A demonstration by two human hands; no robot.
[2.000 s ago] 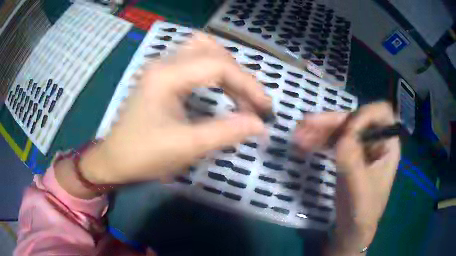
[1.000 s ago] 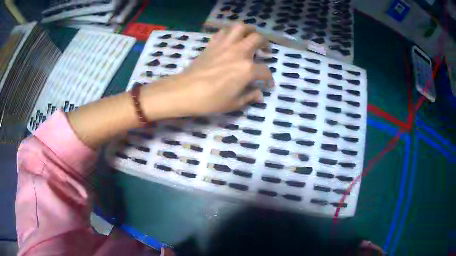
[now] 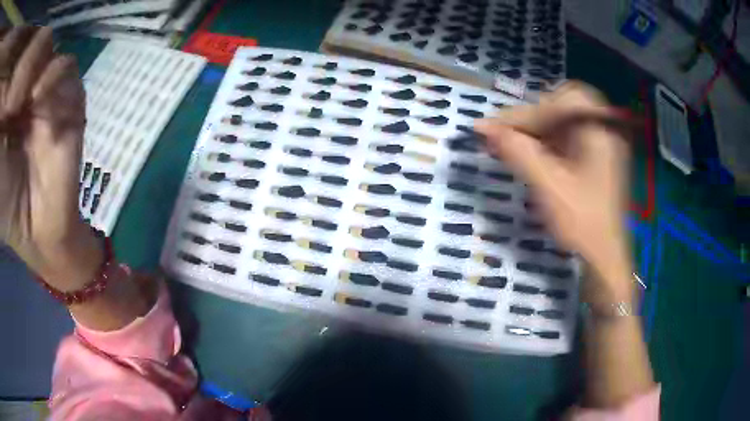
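Note:
A white foam tray (image 3: 271,179) lies in front of me with rows of small black parts (image 3: 293,191); some slots show tan strips (image 3: 420,157). My right hand (image 3: 567,148) is blurred over the tray's right side, fingertips close to dark parts in an upper row. A dark pen-shaped tool (image 3: 621,120) lies across this hand, which grips it. Whether the fingertips also pinch a part cannot be told. My left hand (image 3: 37,140) is raised at the left edge, fingers curled, partly covering the left tray; I cannot tell if it holds anything.
A second tray (image 3: 477,67) full of dark parts lies behind the main one. A left-side tray (image 3: 136,103) has dark parts at its near end. Layered trays (image 3: 123,10) are at the back left. A calculator (image 3: 674,131) lies right, near red and blue tape lines.
My left hand has moved off the main tray to the far left. My right hand, out of view one second ago, is back over the tray's right side with the pen-shaped tool.

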